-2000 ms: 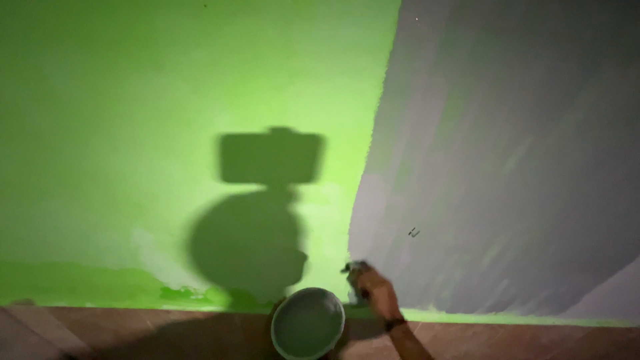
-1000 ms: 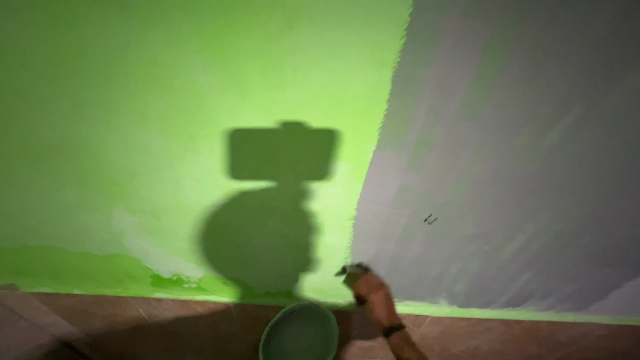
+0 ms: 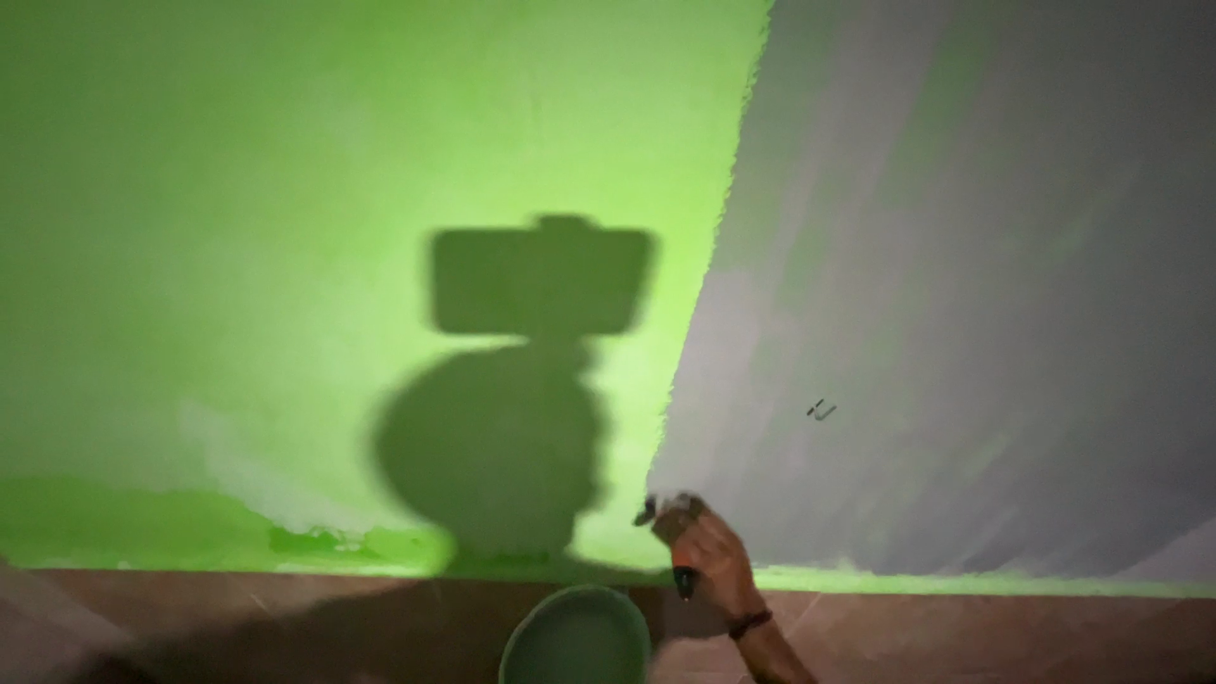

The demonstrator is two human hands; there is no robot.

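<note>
My right hand (image 3: 708,551), with a dark band at the wrist, is shut on a paintbrush (image 3: 684,581) whose dark handle end shows below the fingers. The brush's head is blurred and partly hidden, close to the lower edge of the grey paint (image 3: 855,427). That grey area meets the bright green part of the wall (image 3: 237,237) along a slanting, ragged border. Below and left of the hand is a round green container (image 3: 643,646), cut off by the bottom of the view; what it holds is hard to make out. My left hand is out of view.
A tiled floor (image 3: 190,617) runs along the foot of the wall, with a narrow green strip (image 3: 855,579) just above it. Small dark marks (image 3: 821,410) show on the grey paint. A head-shaped shadow falls across the green wall.
My right hand stays low by the paint border, its pose slightly changed. The container sits lower in the view than two seconds ago.
</note>
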